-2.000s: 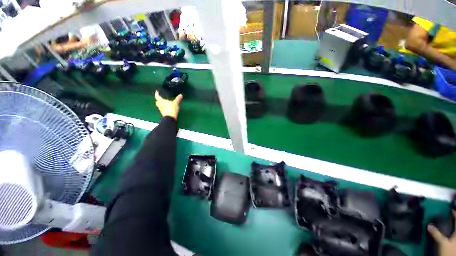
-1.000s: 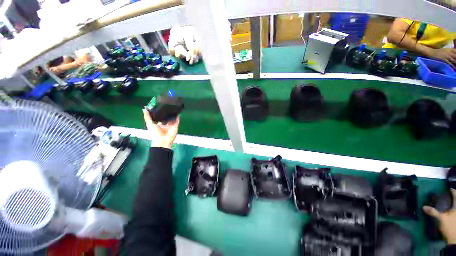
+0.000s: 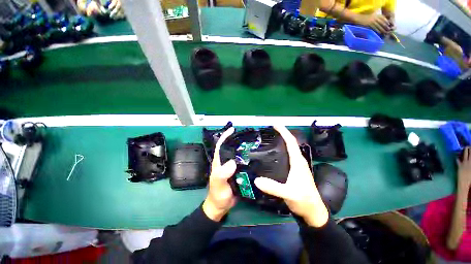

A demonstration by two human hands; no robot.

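A part-assembled unit [image 3: 266, 160], black and rounded with green circuit board pieces [image 3: 245, 186] showing, is held up over the bench between both my hands. My left hand [image 3: 222, 180] grips its left side, with the thumb by the lower board. My right hand [image 3: 297, 180] holds its right side, thumb across the front. Behind and below it are black housing halves, partly hidden by the unit and my hands. To the left lie an open housing half [image 3: 147, 157] and a smooth closed-side-up shell [image 3: 188, 166].
Dark units [image 3: 257, 68] sit along the green conveyor behind a white rail [image 3: 93, 121]. A metal post [image 3: 162, 62] rises beyond the bench. A hook tool [image 3: 75, 166] lies left. A round bin [image 3: 413, 229] is at lower right. People work opposite and at right.
My left hand has come back from the belt with the unit, and my right hand now holds it too. The view has swung right; most of the fan has left the picture.
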